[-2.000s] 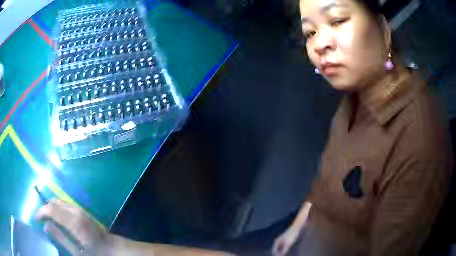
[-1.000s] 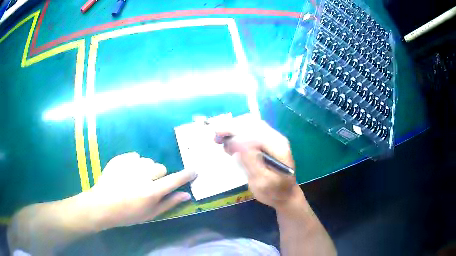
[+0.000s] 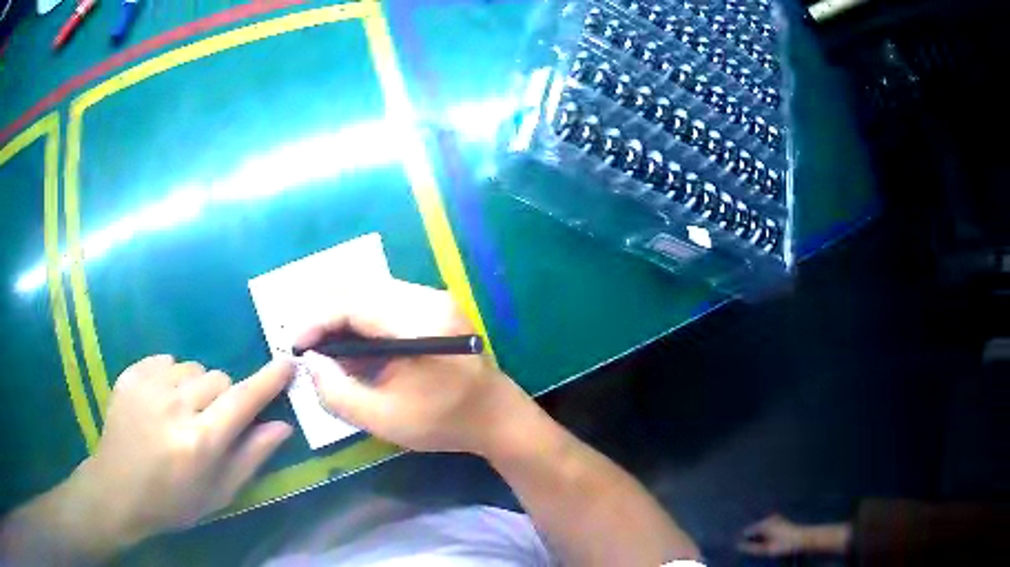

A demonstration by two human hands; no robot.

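Note:
A white paper slip (image 3: 321, 279) lies flat on the green mat near the bench's front edge. My right hand (image 3: 426, 382) holds a thin black pen (image 3: 404, 346), its tip on or just above the slip's left part. My left hand (image 3: 188, 432) rests to the left, with its index fingertip on the slip's left edge close to the pen tip and the other fingers curled. It holds nothing. The right hand hides the slip's right part.
A clear plastic tray (image 3: 620, 216) with rows of small dark metal parts stands at the upper right. A red marker (image 3: 74, 22) and a blue marker (image 3: 125, 20) lie at the top left. Another person's hand (image 3: 779, 536) shows at the lower right, off the bench.
Since one second ago the view has shifted, so slip, hands and tray sit further left. The pen tip has moved to the slip's left side, near my left fingertip, and the pen lies flatter.

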